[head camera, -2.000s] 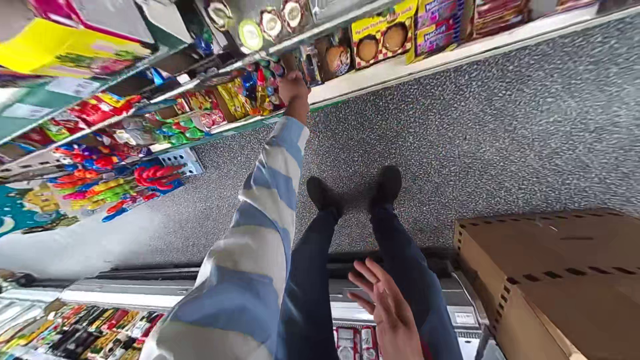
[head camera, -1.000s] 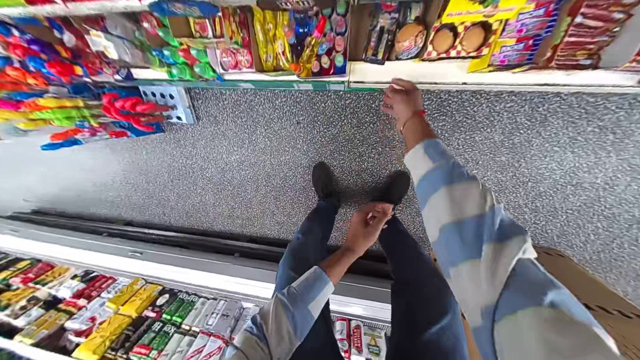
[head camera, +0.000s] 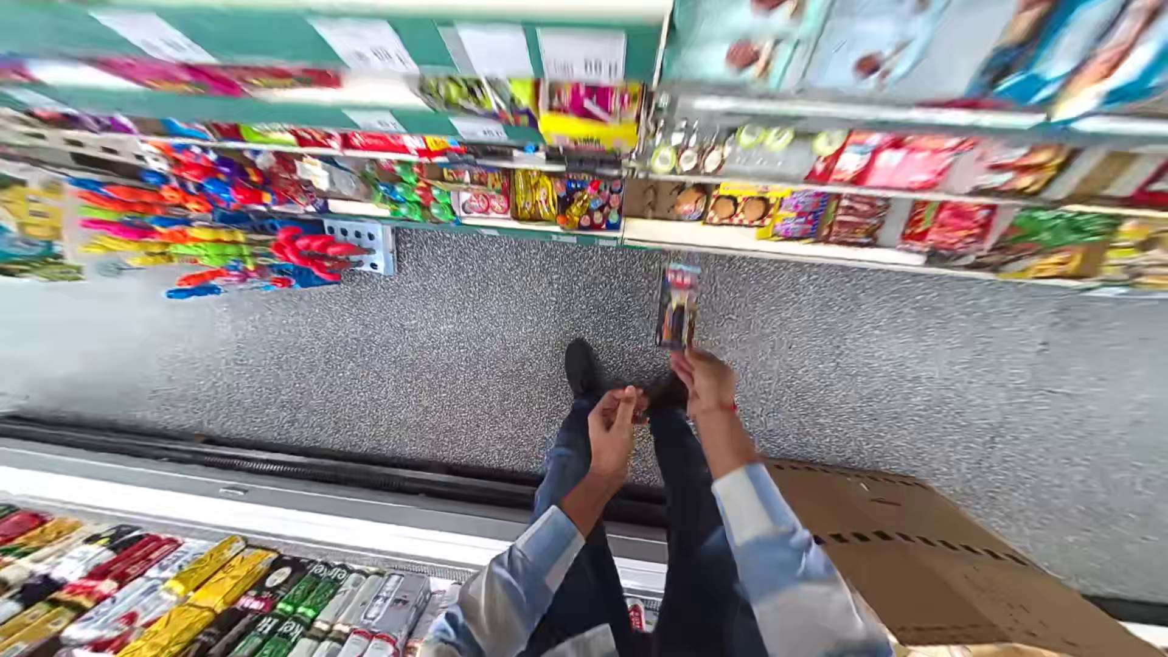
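Note:
In the head view, my right hand (head camera: 705, 379) grips the near end of a small flat retail package (head camera: 677, 307) with a dark body and a red and white top. The package stands out over the grey speckled floor, below the edge of the lowest snack shelf. My left hand (head camera: 614, 427) is just left of my right hand, over my legs, with thumb and fingertips together. Whether anything small is between those fingertips cannot be told. Both arms are in striped sleeves.
Shelves of packaged sweets and snacks (head camera: 858, 219) run across the top. Colourful toys (head camera: 228, 224) hang at the left. A chiller with drink cans (head camera: 301, 593) lies at the lower left. A cardboard box (head camera: 922, 566) stands at the lower right. My dark shoes (head camera: 581, 367) are on the floor.
My right hand has drawn back from the shelf edge toward my left hand, and the package now shows in it. The view has shifted and shows more of the upper shelves.

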